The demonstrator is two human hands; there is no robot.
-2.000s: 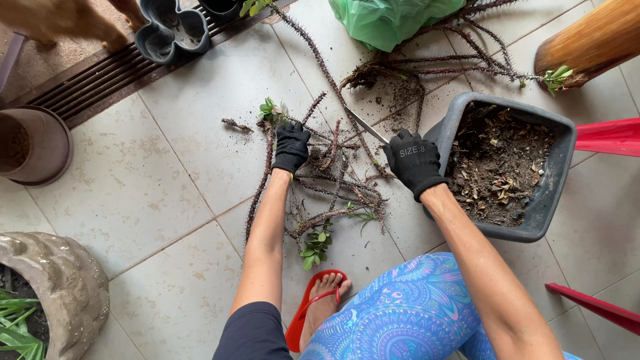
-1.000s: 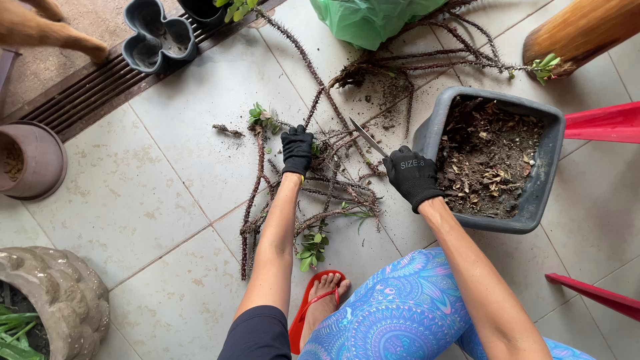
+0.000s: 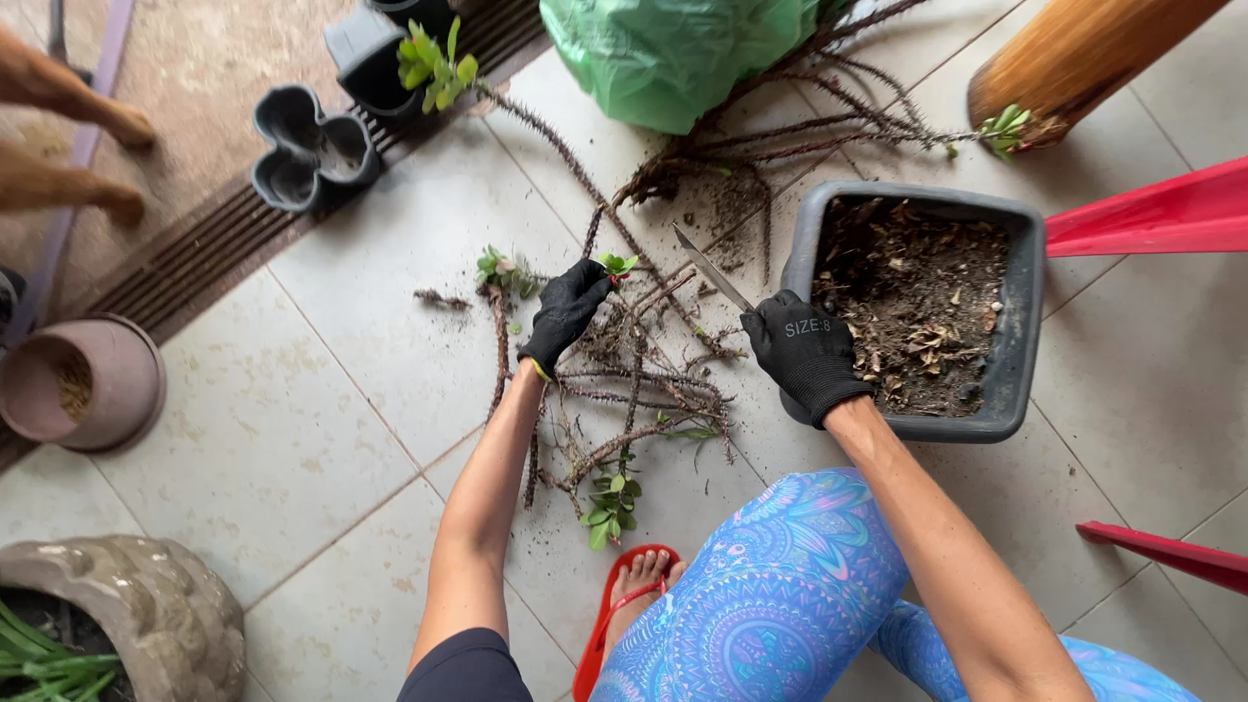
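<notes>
My left hand (image 3: 568,314), in a black glove, pinches a thorny stem tip with green leaves and a small red flower (image 3: 616,267). My right hand (image 3: 801,348), gloved too, grips a knife (image 3: 710,268) whose blade points up and left over the floor. Between and below my hands lie tangled thorny stems (image 3: 634,390) with a few leaves. A long thorny stem (image 3: 556,143) runs from a leafy tip down past my left hand. Right of my right hand stands a grey square pot (image 3: 1019,322) holding soil and dry leaves.
A green plastic bag (image 3: 673,58) lies by more thorny stems at the top, near a wooden post (image 3: 1072,58). Red chair legs (image 3: 1160,210) stand right. Left are a floor drain (image 3: 185,244), a clover-shaped pot (image 3: 314,151), a pinkish bowl (image 3: 88,385), a stone planter (image 3: 180,614) and an animal's legs (image 3: 68,107).
The leafy, red-flowered tip now shows at my left fingertips, while the knife stays in my right hand. The animal's legs at the far left have shifted.
</notes>
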